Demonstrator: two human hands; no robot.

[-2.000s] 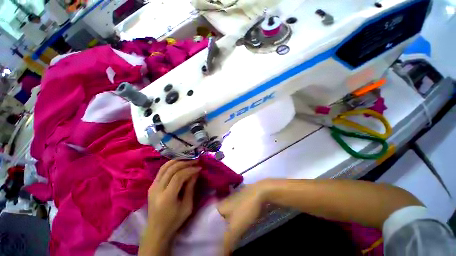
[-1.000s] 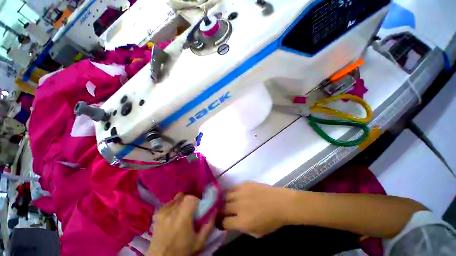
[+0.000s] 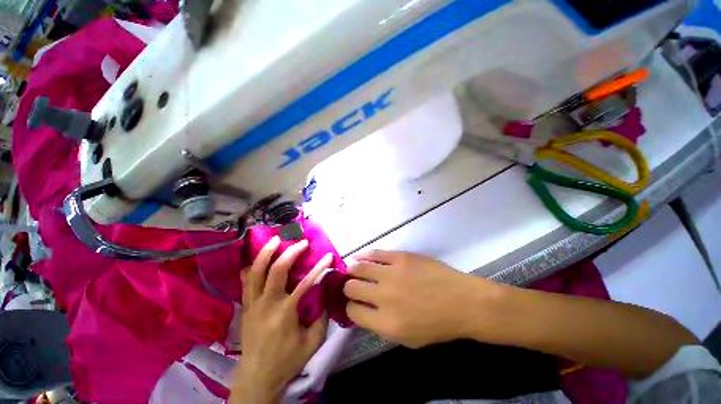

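The magenta cloth (image 3: pixel 142 284) lies heaped left of and under the white sewing machine head (image 3: pixel 261 102), with pale panels near the bottom. My left hand (image 3: pixel 281 304) lies spread on the magenta cloth just in front of the needle area, fingertips close to the presser foot (image 3: pixel 291 230). My right hand (image 3: pixel 395 296) pinches the right edge of the same cloth at the table's front edge. The needle tip cannot be made out clearly.
Scissors with yellow and green handles (image 3: pixel 589 185) lie right of the head. A tool with an orange handle (image 3: pixel 617 84) and magenta scraps (image 3: pixel 626 126) lie behind them. A measuring tape strip (image 3: pixel 545 260) runs along the front edge. More magenta cloth hangs below my right forearm.
The view has moved closer to the machine. My left hand has gone from bunched fingers on the cloth to spread flat near the presser foot. The cloth edge has moved up towards the needle area.
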